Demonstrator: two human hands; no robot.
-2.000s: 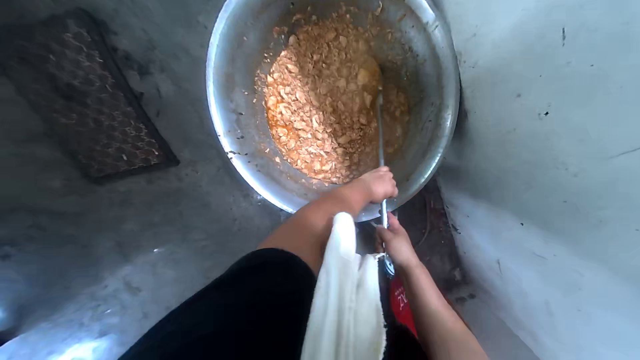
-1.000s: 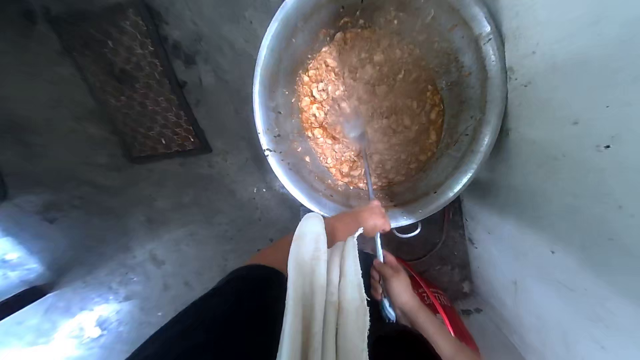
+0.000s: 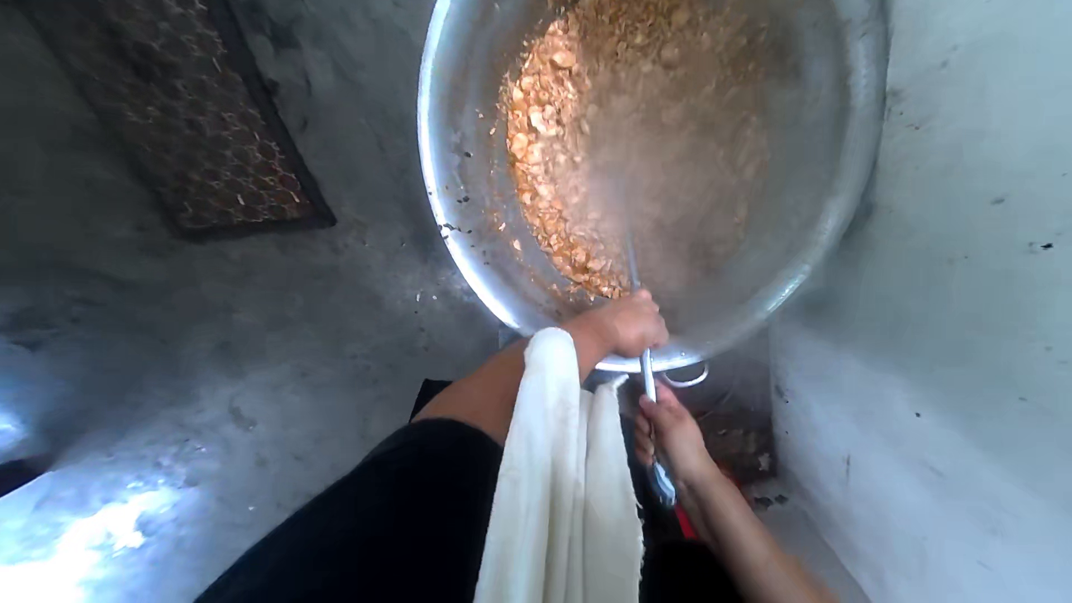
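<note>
A large round metal pan (image 3: 452, 226) holds chunky orange-brown food (image 3: 544, 167), with steam over its middle and right. My left hand (image 3: 634, 322) is closed around the upper shaft of a long-handled metal utensil (image 3: 648, 377), just inside the near rim. Lower down, beside the pan's ring handle (image 3: 688, 377), my right hand (image 3: 670, 427) grips the same shaft near its end. The utensil's head is hidden in steam and food. A white cloth (image 3: 553, 486) hangs in front of my body, partly over my left forearm.
On the grey concrete floor (image 3: 335, 335) at upper left lies a dark-framed panel with wire mesh (image 3: 226, 159). A pale wall (image 3: 946, 335) runs close along the pan's right side. A small part of a red object (image 3: 686, 523) shows below my right hand.
Both hands have kept hold of the utensil while its head moved from the food's upper right toward the middle. Steam over the food has thickened. The view has shifted.
</note>
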